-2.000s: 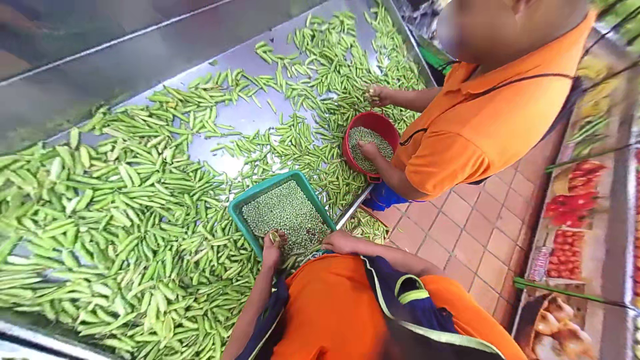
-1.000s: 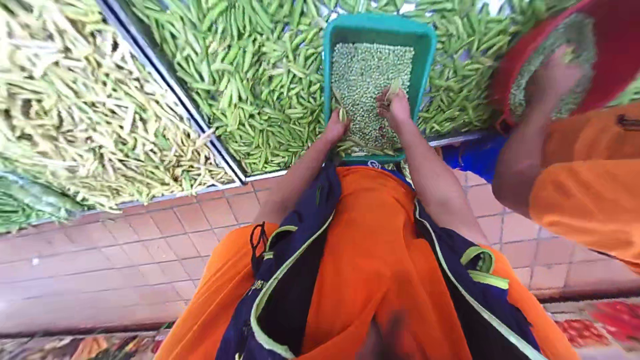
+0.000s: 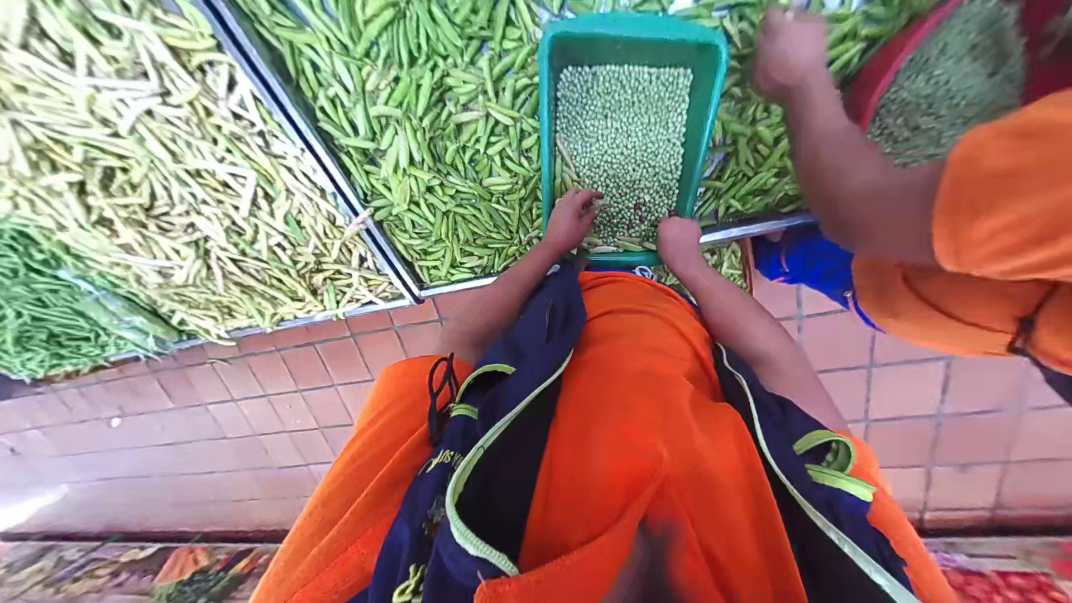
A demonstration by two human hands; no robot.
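A green plastic crate (image 3: 716,92) stands amid green pea pods (image 3: 452,159), holding many shelled peas (image 3: 624,126) and a few dark red bits. My left hand (image 3: 574,219) is at the crate's near left corner, fingers curled over the peas near some pods; whether it grips one cannot be made out. At the near right corner, my right hand (image 3: 678,239) rests by the rim with fingers curled, and what it may hold is hidden.
A co-worker's hand (image 3: 789,50) is over the pods at right, beside a red tub (image 3: 883,71) of shelled peas. A metal divider (image 3: 335,180) separates paler pods (image 3: 167,167); green beans (image 3: 50,301) lie far left.
My right hand has moved from over the peas to the crate's near right corner. The co-worker's hand has left the red tub and is over the pods. The view has swung since the oldest frame.
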